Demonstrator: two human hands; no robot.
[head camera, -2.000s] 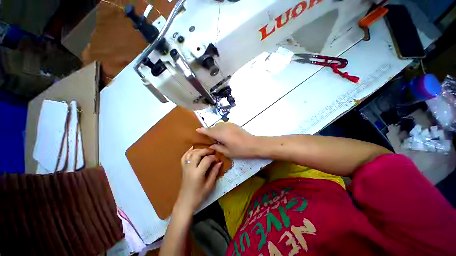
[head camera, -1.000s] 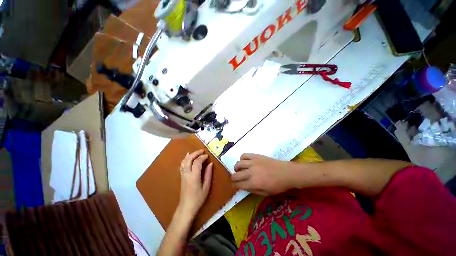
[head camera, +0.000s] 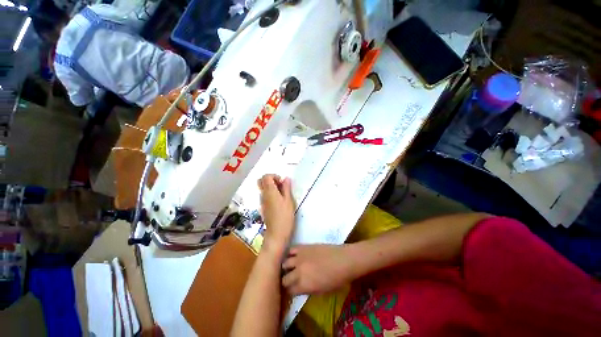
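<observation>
The tan leather panel (head camera: 221, 284) lies flat on the white table, its top corner by the needle area of the sewing machine (head camera: 263, 85). My left hand (head camera: 278, 201) is above the machine bed, right of the needle area, fingers curled; whether it pinches anything is not clear. Its forearm crosses over the panel. My right hand (head camera: 315, 268) is beside my left wrist at the panel's right edge, fingers bent; its grip on the panel is hidden. Small white pieces (head camera: 285, 150) lie on the bed beyond my left hand.
Dark-red snips (head camera: 339, 135), an orange-handled tool (head camera: 362, 69) and a phone (head camera: 425, 51) lie along the bed. White-faced pieces (head camera: 100, 299) are on cardboard at left. Large tan pieces (head camera: 135, 164) are behind the machine. Another person (head camera: 118, 56) is at upper left.
My left hand has left the panel and moved up onto the machine bed. My right hand stays at the panel's right edge. The view has turned, showing more of the machine and another person.
</observation>
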